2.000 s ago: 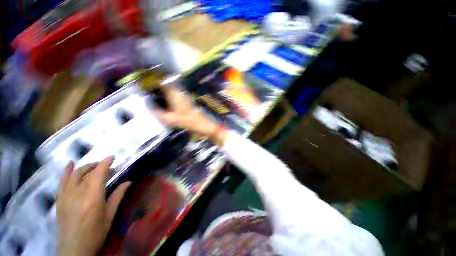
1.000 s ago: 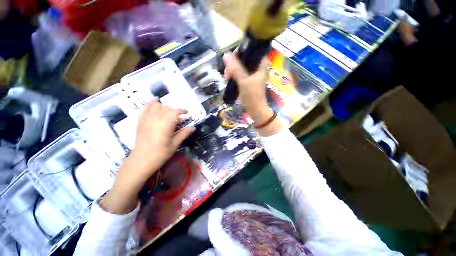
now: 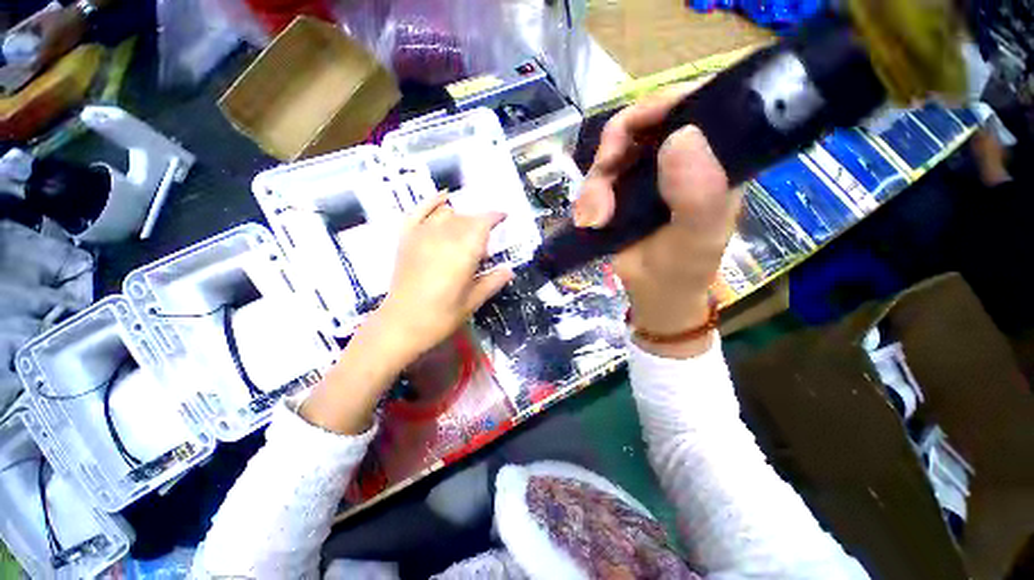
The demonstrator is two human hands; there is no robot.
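Note:
Several white housings (image 3: 244, 266) lie in a slanting row on the bench, open side up, with black cables curving inside. My left hand (image 3: 437, 266) lies over the two housings furthest right, fingers apart, with nothing seen in it. My right hand (image 3: 680, 232) is closed around a thick black electric screwdriver (image 3: 737, 130) with a pale label and a yellow wrap at its upper end. The driver is tilted, its lower end pointing left and down near the right edge of the rightmost housing; its tip is hard to make out. Dark specks like screws (image 3: 527, 323) lie below it.
An open cardboard tray (image 3: 306, 91) and a metal device (image 3: 527, 108) stand behind the housings. A white camera bracket (image 3: 142, 170) lies at left. A large carton (image 3: 907, 419) with white units is at lower right. Another person's hand (image 3: 45, 45) shows at upper left.
The view has shifted, with the housings now further right. The screwdriver has gone from nearly upright to strongly tilted, its yellow end to the upper right. My left hand stays over the right-hand housings.

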